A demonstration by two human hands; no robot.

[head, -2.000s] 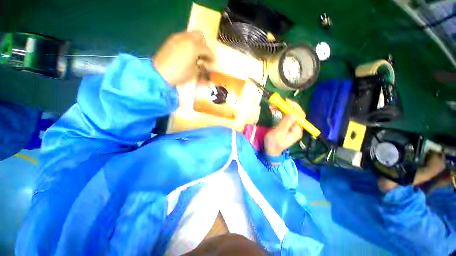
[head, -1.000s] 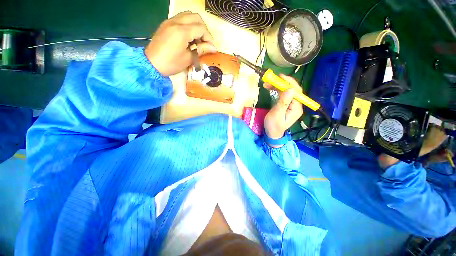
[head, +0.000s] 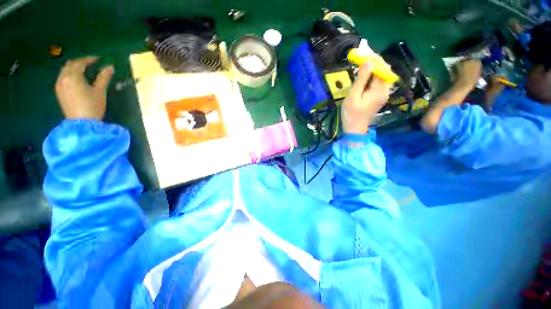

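Observation:
The round workpiece (head: pixel 196 119), dark with pale parts at its sides, sits in the middle of the orange-brown fixture plate (head: pixel 211 136). The plate lies on the cream base board (head: pixel 163 163). My left hand (head: pixel 83 90) is left of the board, off the workpiece, with thumb and fingers apart and nothing seen in it. My right hand (head: pixel 365 99) is well right of the board and holds the soldering iron by its yellow handle (head: pixel 376 65). The iron's tip cannot be made out.
A fan with a wire grille (head: pixel 188 51) stands at the board's top edge. A round tin (head: pixel 252 60), white disc (head: pixel 272 37), blue station (head: pixel 307 78) and yellow sponge (head: pixel 338 84) are to the right. A pink block (head: pixel 273 141) touches the board. Another person's arm (head: pixel 453 111) is far right.
My left hand has left the workpiece and moved left, its fingers opening. My right hand has carried the iron up and right, away from the fixture. The whole view has shifted.

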